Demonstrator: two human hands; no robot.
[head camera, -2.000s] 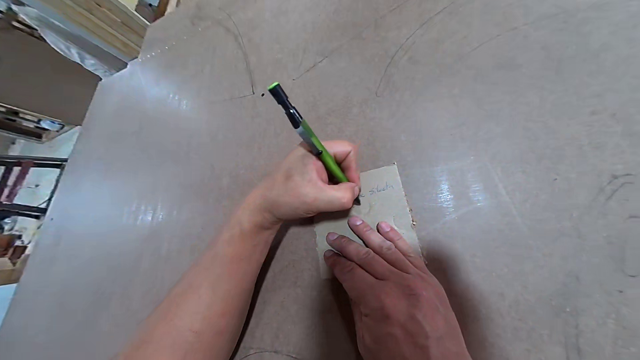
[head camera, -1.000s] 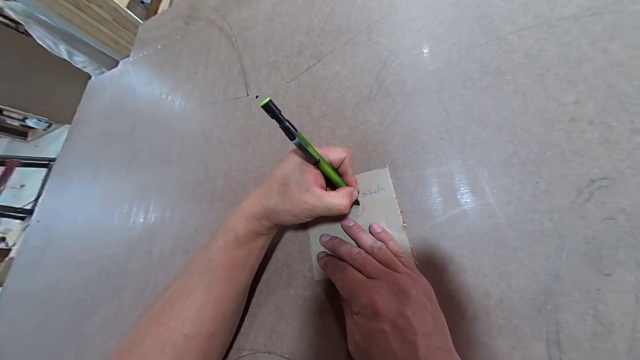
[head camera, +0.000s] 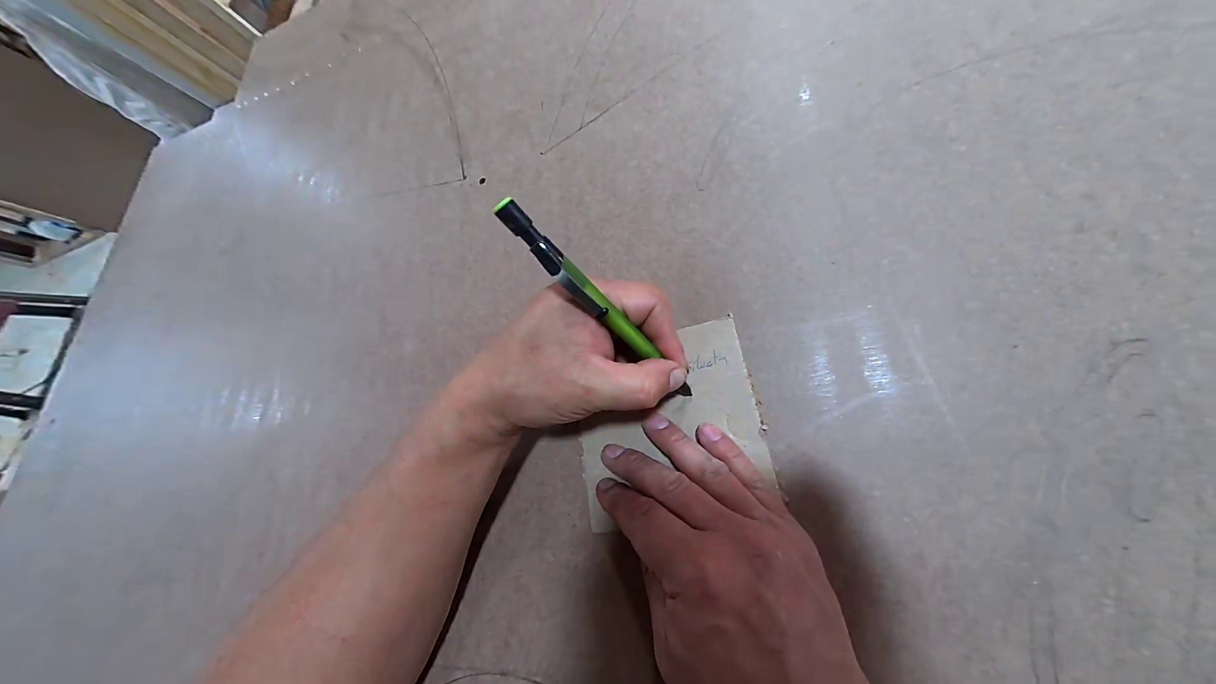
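A green and black pen, likely a mechanical pencil (head camera: 608, 309), is gripped in my left hand (head camera: 589, 366), with its dark tip down at a small tan piece of card or board (head camera: 712, 342). Handwriting shows near the card's upper end, partly covered by my left hand. My right hand (head camera: 722, 532) lies palm down with its fingers spread over the lower part of the card, pressing it to the large brown-grey work surface (head camera: 997, 285). The card's right edge looks rough.
Thin curved and straight pencil lines and a small dark dot (head camera: 483, 180) mark the surface beyond the pen. Past its left edge are wooden boards (head camera: 180, 38), clear plastic sheeting (head camera: 95, 76) and dark rails (head camera: 38, 304).
The pen tip has shifted slightly over the card, in my left hand's unchanged grip. My right hand stays on the card.
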